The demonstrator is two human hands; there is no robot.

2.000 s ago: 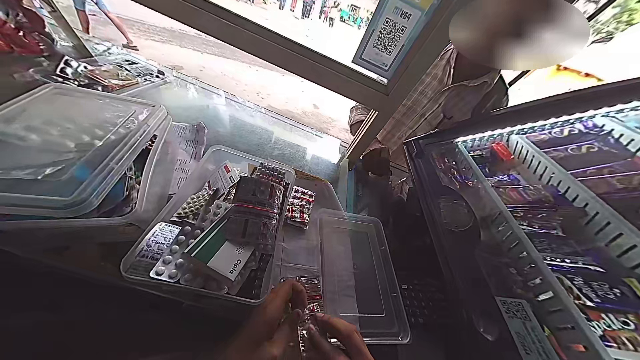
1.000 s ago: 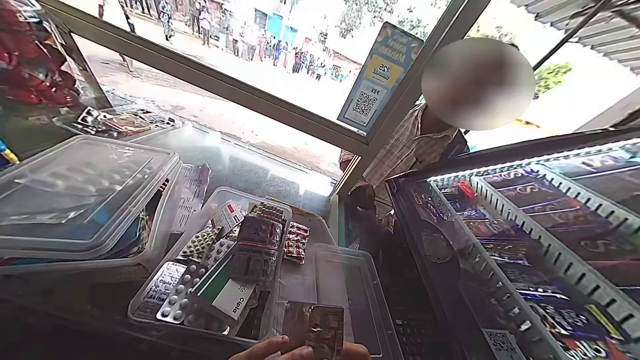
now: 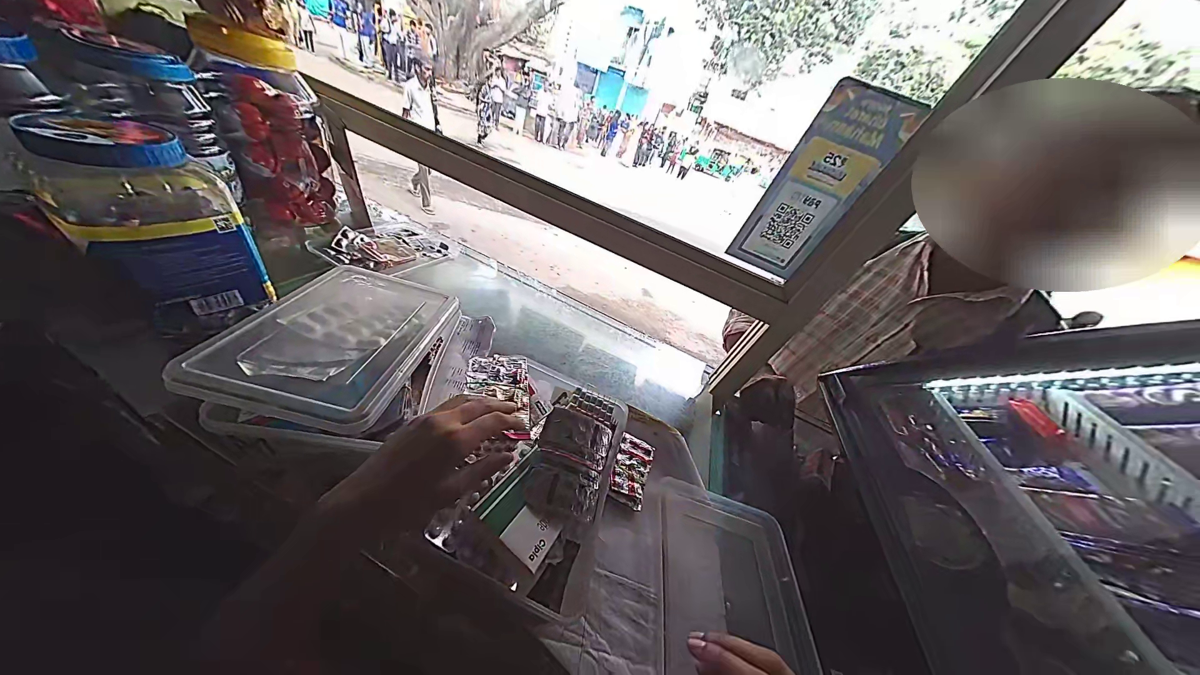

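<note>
My left hand (image 3: 445, 450) reaches over the left side of an open plastic box (image 3: 600, 553) full of medicine packs. Its fingers touch or hold a foil blister strip (image 3: 497, 375) at the box's far left; the exact grip is hidden. In the box lie dark blister strips (image 3: 574, 441) and a green and white medicine carton (image 3: 531, 536). A red and silver blister strip (image 3: 633, 471) rests just right of the box. Only the fingertips of my right hand (image 3: 736, 653) show, at the bottom edge, over the clear plastic lid (image 3: 731, 572); what they hold cannot be seen.
A lidded plastic box (image 3: 319, 347) stands at left, below plastic jars (image 3: 150, 225). Behind runs a metal window frame (image 3: 562, 220) with a QR code card (image 3: 825, 178). At right is a glass display case (image 3: 937, 525); a person in a checked shirt (image 3: 862, 309) stands outside.
My hands were together at the box's near edge with a blister strip; now they are apart, the left over the box's left side, the right at the bottom edge. The view has tilted up and left.
</note>
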